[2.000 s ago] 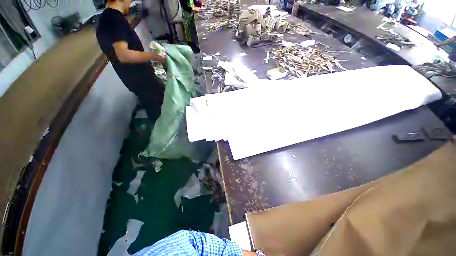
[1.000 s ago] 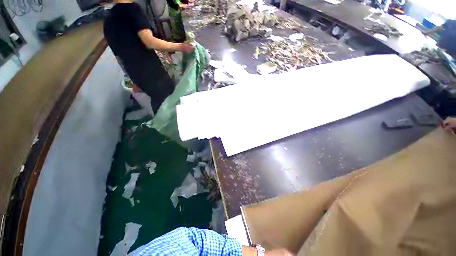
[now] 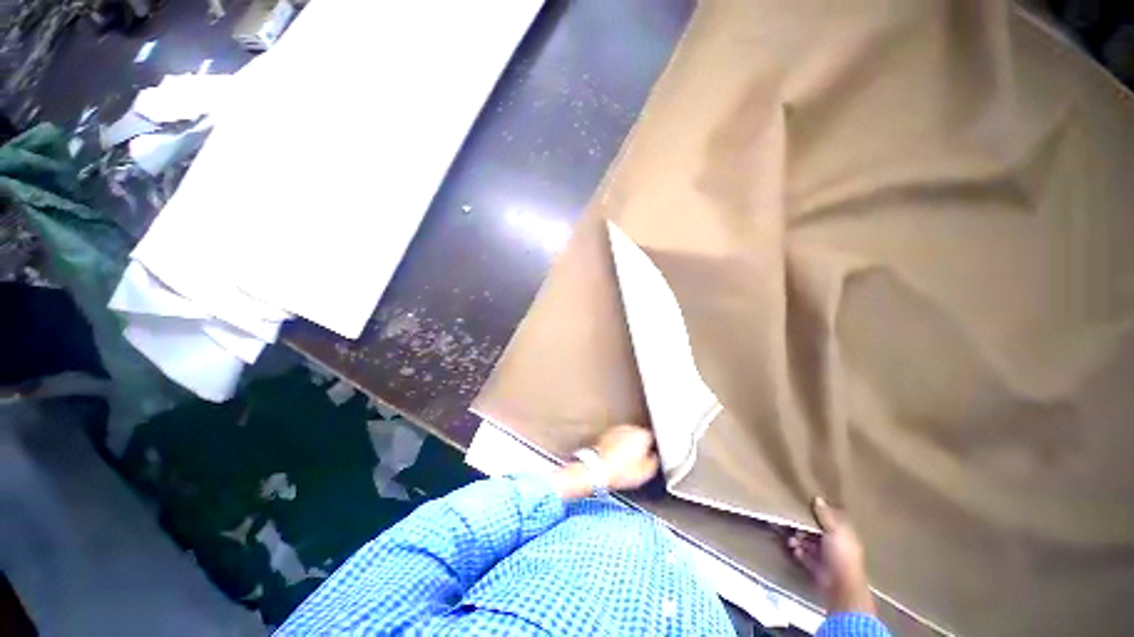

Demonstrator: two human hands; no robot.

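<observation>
A wide brown fabric ply [image 3: 945, 336] lies rippled over the right of the table. Its near corner is folded back and shows a white underside [image 3: 659, 348]. My left hand [image 3: 622, 460] rests at the edge of the flat brown layers [image 3: 560, 342], beside the folded corner; its fingers are blurred. My right hand [image 3: 831, 548] pinches the near edge of the top ply, with the fingers partly under it. White underlay paper [image 3: 504, 454] sticks out below the brown edge.
A long folded white stack [image 3: 336, 137] lies on the dark tabletop [image 3: 497, 212] at the left. Green sacking [image 3: 62, 212] shows at the far left. White scraps [image 3: 398, 454] lie on the green floor [image 3: 224, 460].
The view has turned right and down towards the fabric corner. My right hand has come clearly into view on the ply's edge. The folded-back corner with its white underside now shows.
</observation>
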